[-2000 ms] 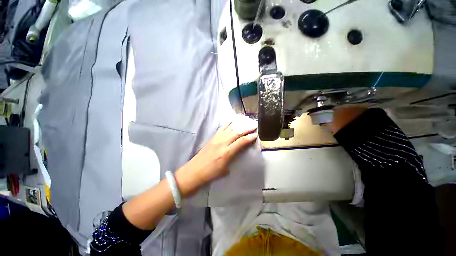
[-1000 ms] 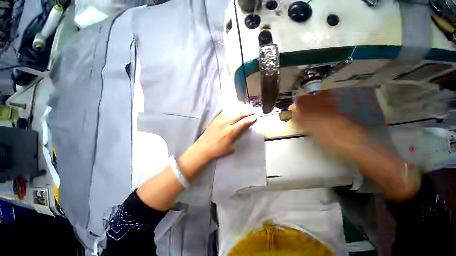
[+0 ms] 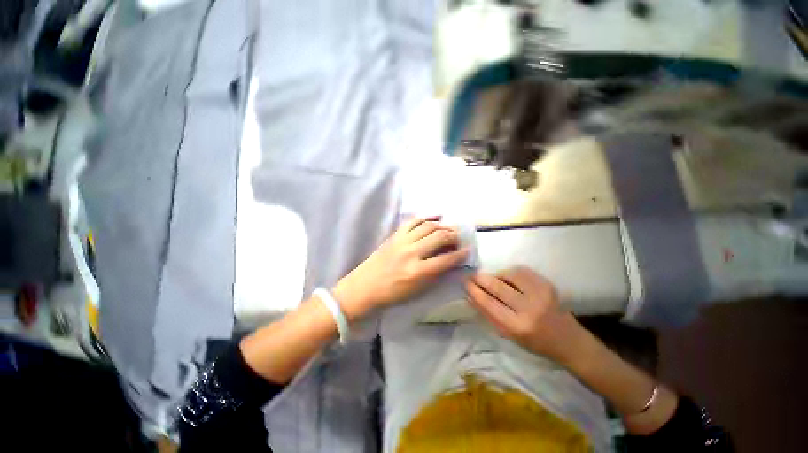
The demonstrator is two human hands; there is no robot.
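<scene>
A light-grey garment panel (image 3: 328, 124) runs from the far edge of the table down past its front edge. My left hand (image 3: 412, 265) lies on the panel just in front of the needle area, fingertips pinching its folded right edge. My right hand (image 3: 523, 310) has its thumb and fingertips together at the same cloth edge, beside my left fingertips. The presser foot area (image 3: 478, 152) is in bright glare and blurred; its contact with the cloth cannot be told. The white sewing machine head (image 3: 620, 35) is above the hands, blurred.
A dark-grey strip (image 3: 656, 230) lies across the machine bed (image 3: 558, 257) at the right. Long grey sewn panels (image 3: 133, 203) cover the table at the left. A white cutout of tabletop (image 3: 270, 257) shows between the panels. My mustard garment (image 3: 487, 420) is at the bottom edge.
My right hand has come from behind the machine head, past the needle, to the cloth edge near my left hand. The grey strip now shows uncovered at the right. My left hand has shifted slightly nearer me.
</scene>
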